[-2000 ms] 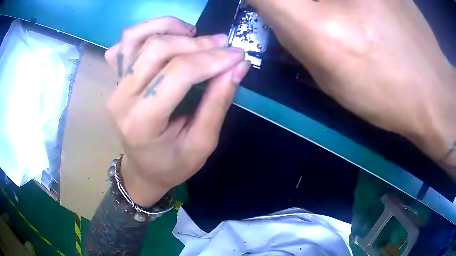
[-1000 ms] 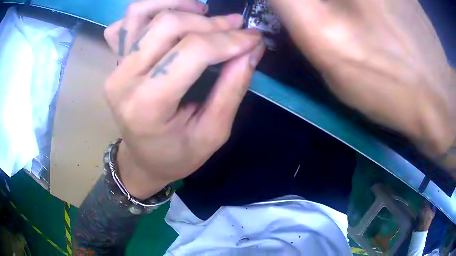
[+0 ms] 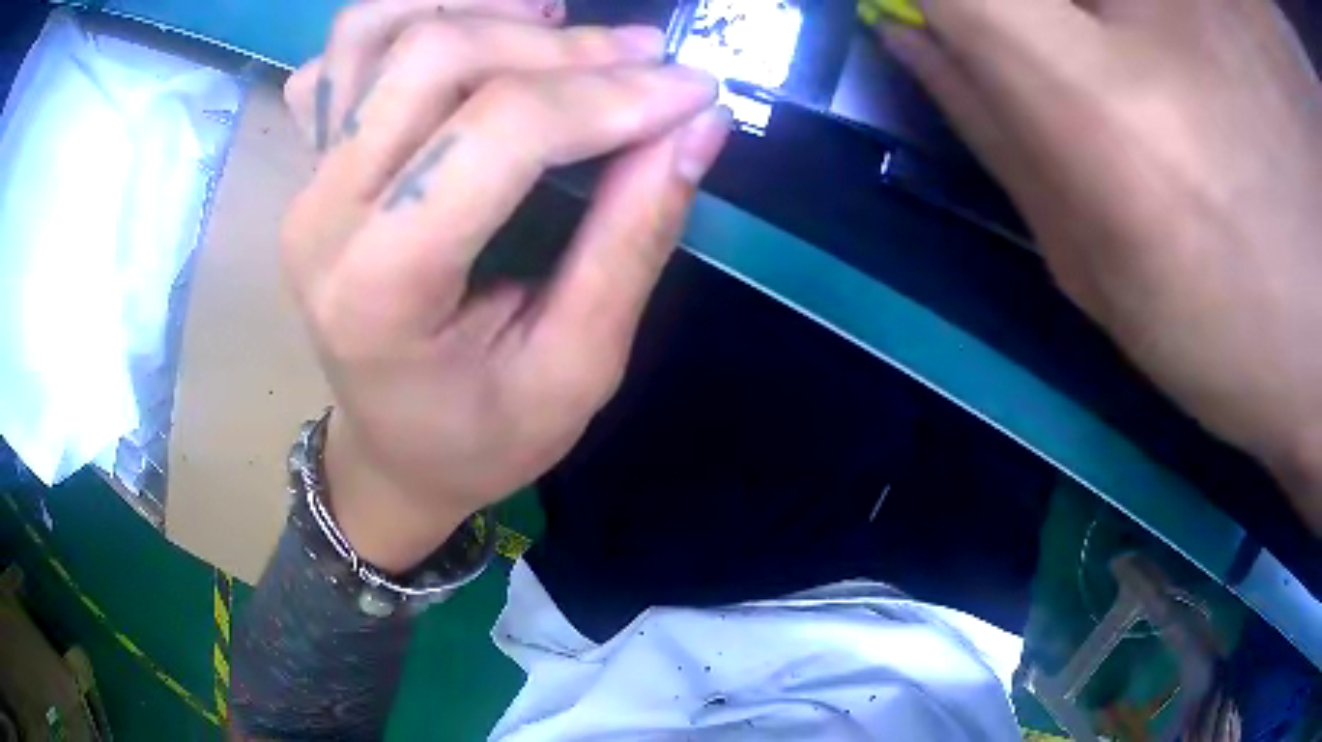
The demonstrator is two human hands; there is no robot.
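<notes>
A black-framed panel (image 3: 812, 177) lies at the top centre, partly cut off by the picture's top edge. Its corner cutout (image 3: 751, 41) is bright white with a few dark specks. My left hand (image 3: 464, 305) pinches the panel's corner beside the cutout, thumb and fingertips together. My right hand (image 3: 1131, 203) is to the right of the cutout, cut off by the top and right edges. It holds a utility knife, of which only a bit of the yellow handle (image 3: 890, 13) shows. The blade cannot be made out.
The green bench edge (image 3: 899, 341) runs diagonally below the panel. White sheets (image 3: 94, 261) lie on cardboard (image 3: 247, 363) at left. White cloth (image 3: 754, 667) with dark specks is at the bottom. A grey-beige frame-like object (image 3: 1145, 623) stands on the green floor at lower right.
My right hand has moved right, away from the cutout, and the yellow handle now shows. The cutout shows fewer dark specks. My left hand has shifted slightly but keeps its pinch.
</notes>
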